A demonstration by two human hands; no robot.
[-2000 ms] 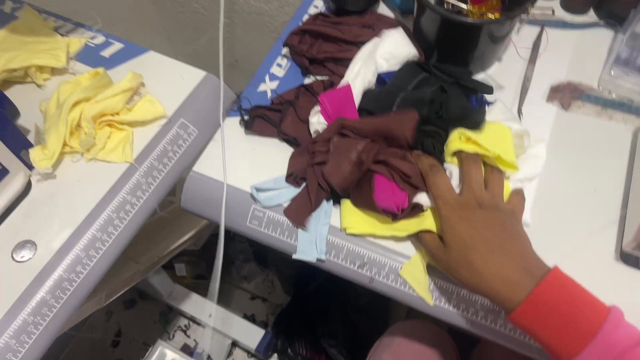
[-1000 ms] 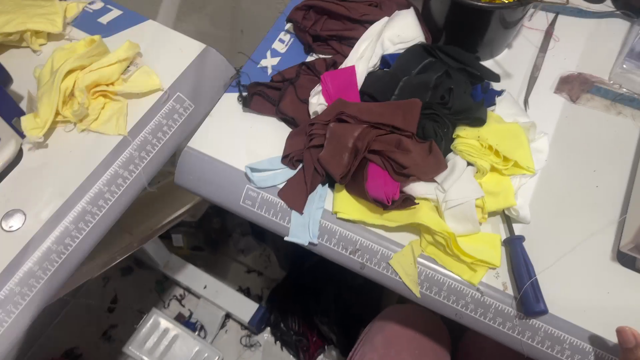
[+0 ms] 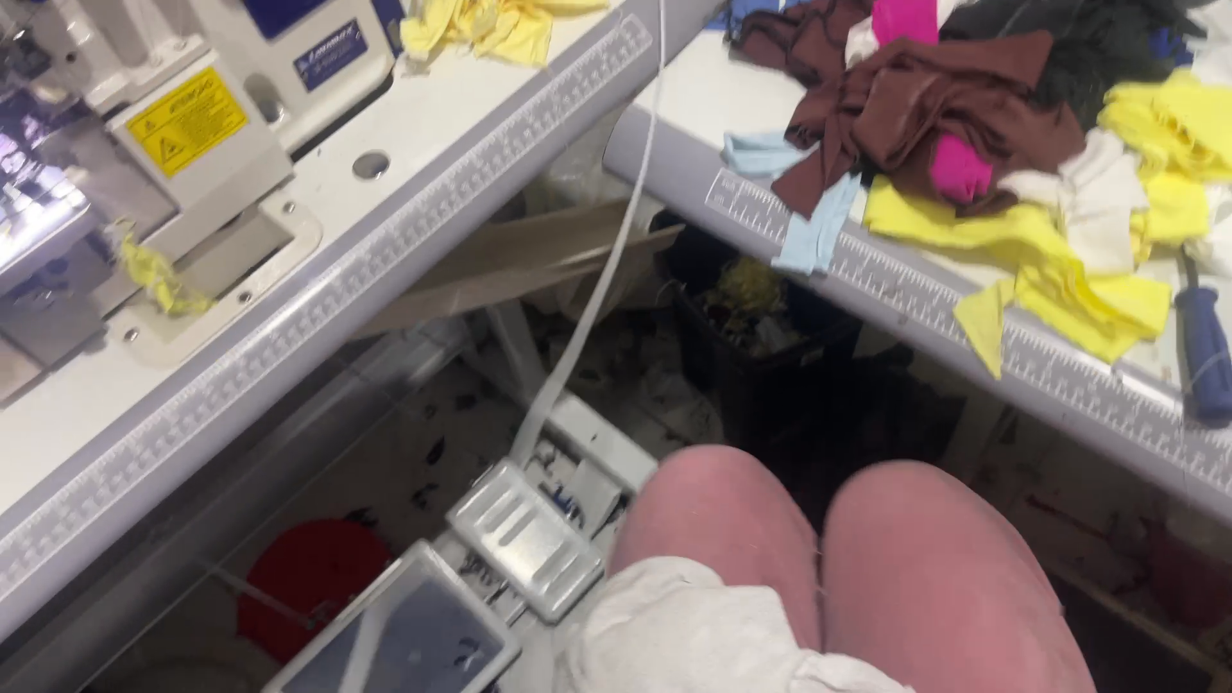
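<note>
Neither my left hand nor my right hand shows in the head view. A heap of brown fabric scraps (image 3: 962, 106) lies on the right table, with bright yellow fabric (image 3: 1039, 241), light blue strips (image 3: 818, 226) and magenta pieces (image 3: 961, 168) around and in it. Some light blue and yellow ends hang over the table's edge. A blue-handled tool (image 3: 1203, 356) lies right of the yellow cloth, its tip hidden. A white cloth (image 3: 683, 626) rests over my lap.
A sewing machine (image 3: 212, 106) stands on the left table, a yellow scrap (image 3: 159, 274) beside its plate. Pale yellow cloth (image 3: 491, 29) lies behind. Metal foot pedals (image 3: 529, 539), a dark bin (image 3: 760, 337) and a red round object (image 3: 313, 587) are below. A white cord (image 3: 626, 231) hangs between the tables.
The view has swung left and down. The hand that lay on the yellow fabric two seconds ago is out of view; one second ago only fingertips showed at the right edge.
</note>
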